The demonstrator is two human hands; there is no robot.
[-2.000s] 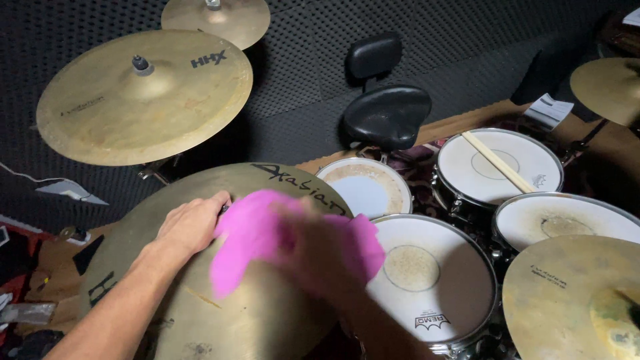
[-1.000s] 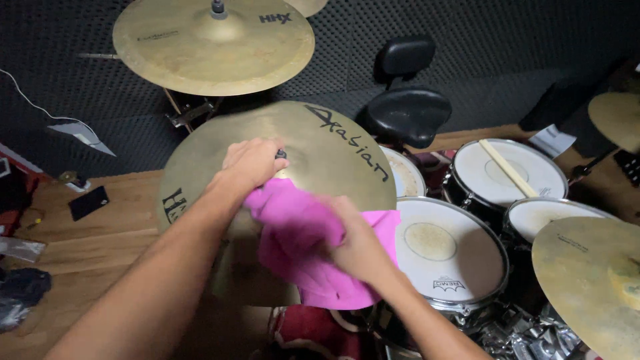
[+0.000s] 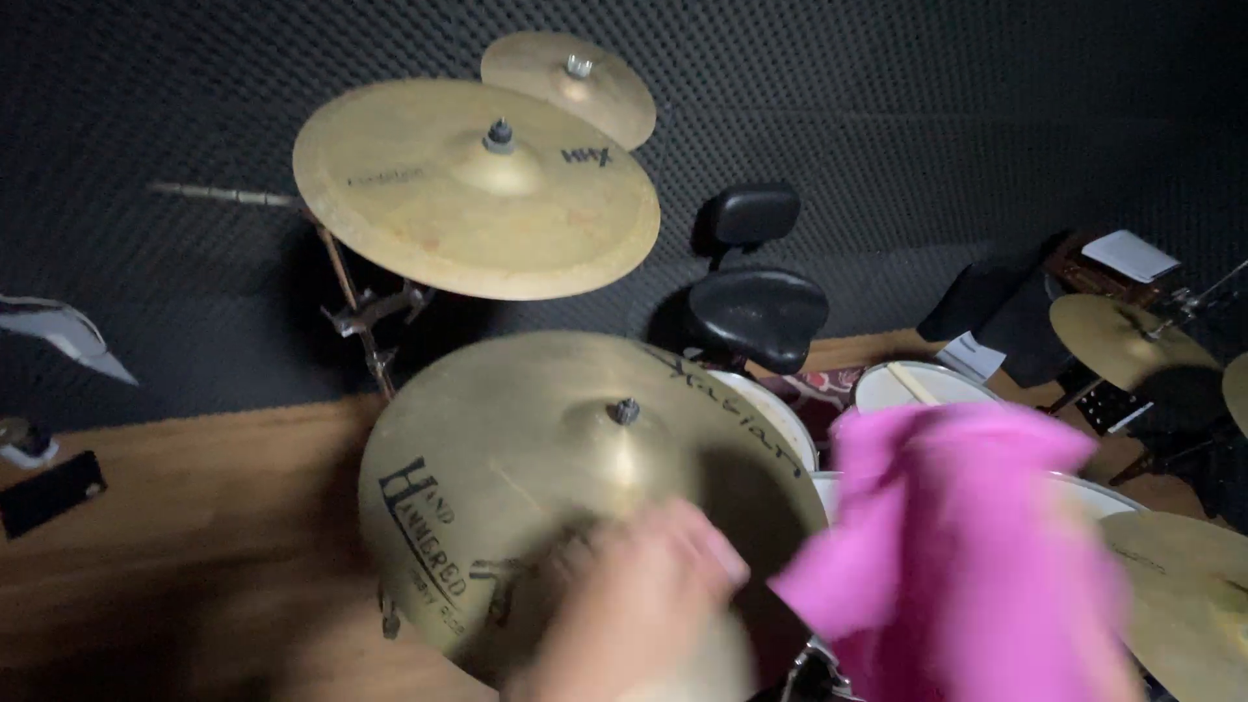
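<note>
A large brass-coloured Sabian ride cymbal is mounted on its stand, tilted, with a black wing nut at its centre. Over its lower edge, blurred by motion, is my left hand; whether it touches the metal or how its fingers are set is unclear. A bright pink cloth hangs in the air to the right of the cymbal, also blurred. It covers most of my right hand, which grips it from the right side.
Behind the ride stands an HHX cymbal, with a smaller cymbal beyond it. A black drum stool is past the ride. Drums, a drumstick and another cymbal lie to the right. A dark flat object rests on the wooden floor.
The pink cloth was against the ride cymbal in both earlier frames; now it is off to the right. My left hand has left the cymbal's centre and moved toward its lower edge. The view has shifted.
</note>
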